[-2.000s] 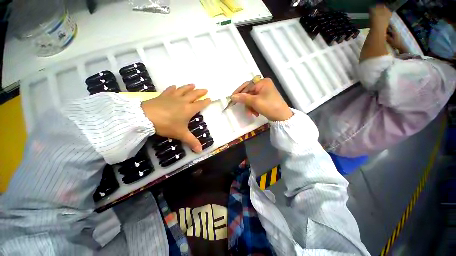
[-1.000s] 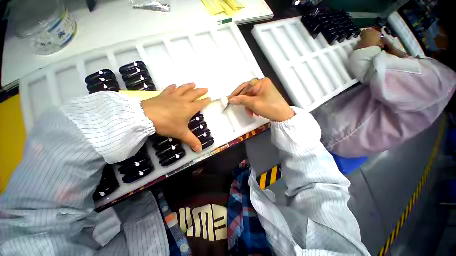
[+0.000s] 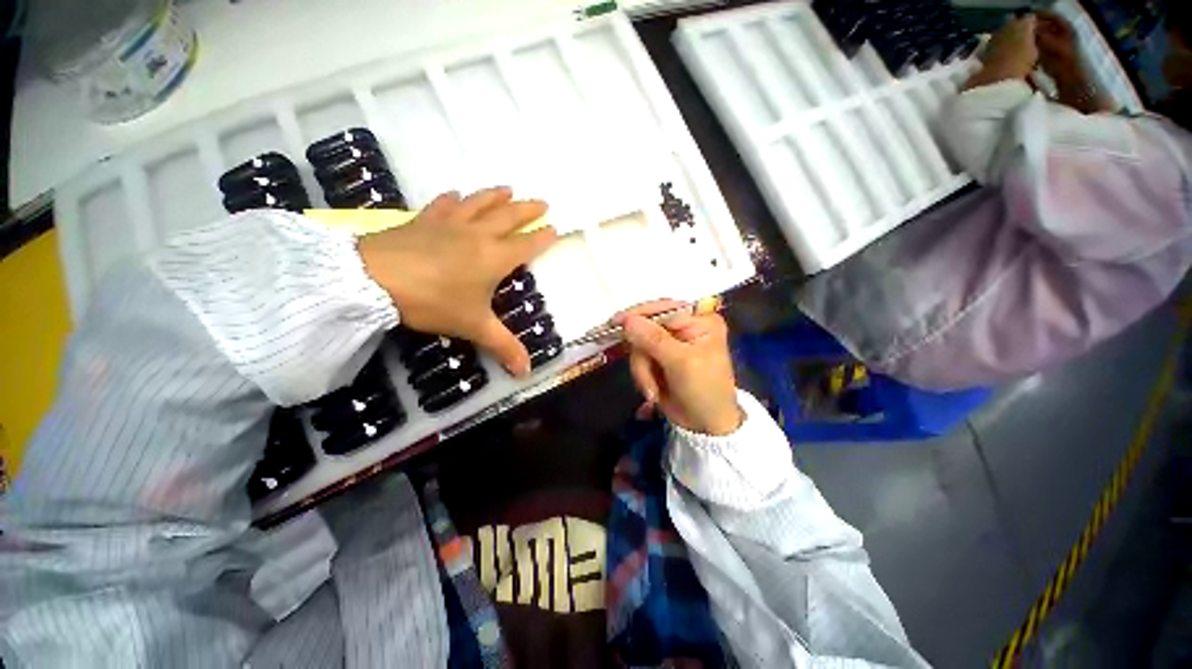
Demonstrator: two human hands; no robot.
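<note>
Black glossy parts [image 3: 447, 371] lie in columns in the white tray [image 3: 575, 144], each with a small white mark. My left hand [image 3: 458, 272] lies spread, palm down, over the yellow strip [image 3: 360, 221] and a column of parts, its thumb on the front parts. What its palm covers is hidden. My right hand [image 3: 680, 359] holds the tweezers [image 3: 625, 326] at the tray's front edge, their tip pointing left near the front black parts. Whether the tip holds anything is too small to tell. Small black pieces [image 3: 675, 207] lie in the tray's right side.
A clear round tub [image 3: 137, 65] stands at the back left. A second white tray [image 3: 817, 137] with black parts [image 3: 902, 33] lies right, by another person's hands [image 3: 1026, 52] and pink sleeve. A blue stool or crate [image 3: 850, 392] is below. A yellow sheet [image 3: 39, 340] lies left.
My right hand and the tweezers have moved toward me to the tray's front edge, uncovering the small black pieces. My left hand stays over the strip. The view has shifted slightly.
</note>
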